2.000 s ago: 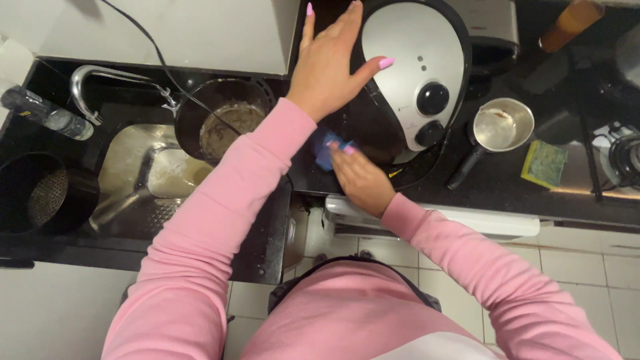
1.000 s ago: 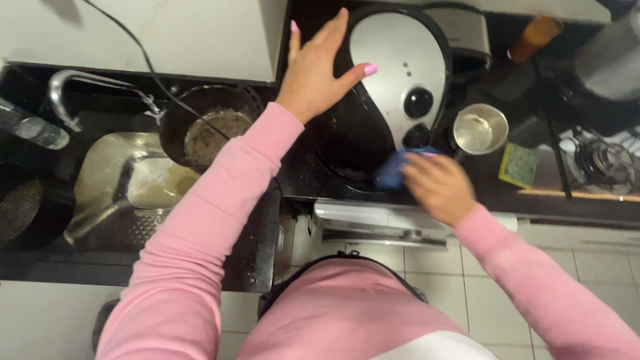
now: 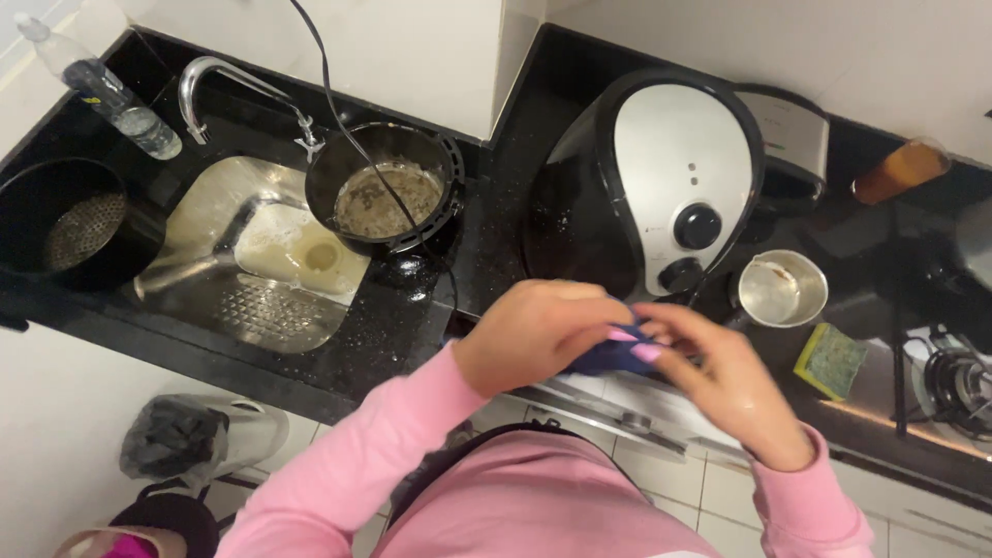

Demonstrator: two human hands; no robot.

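A dark blue cloth (image 3: pixel 612 358) is held between both hands over the front edge of the black counter. My left hand (image 3: pixel 542 329) grips its left side, fingers curled over it. From the right, my right hand (image 3: pixel 717 360) pinches the cloth with thumb and fingers. Just behind the hands stands a black air fryer (image 3: pixel 686 163) with a silver-grey top and two black knobs. A small metal pot (image 3: pixel 783 288) is to the right of it, near a yellow and green sponge (image 3: pixel 831 361). Part of the cloth is hidden by my fingers.
At left are a steel sink (image 3: pixel 283 314) with cloudy water, a curved tap (image 3: pixel 232 74), a dirty black air fryer basket (image 3: pixel 387 190), a black pot-like container (image 3: pixel 77 221) and a plastic bottle (image 3: pixel 116 101). A black cord crosses the basket. A gas burner (image 3: pixel 961 380) is at right.
My left hand has come down from the air fryer's upper left side to the cloth. My right hand, earlier with the cloth at the fryer's lower front, now holds it in front with my left.
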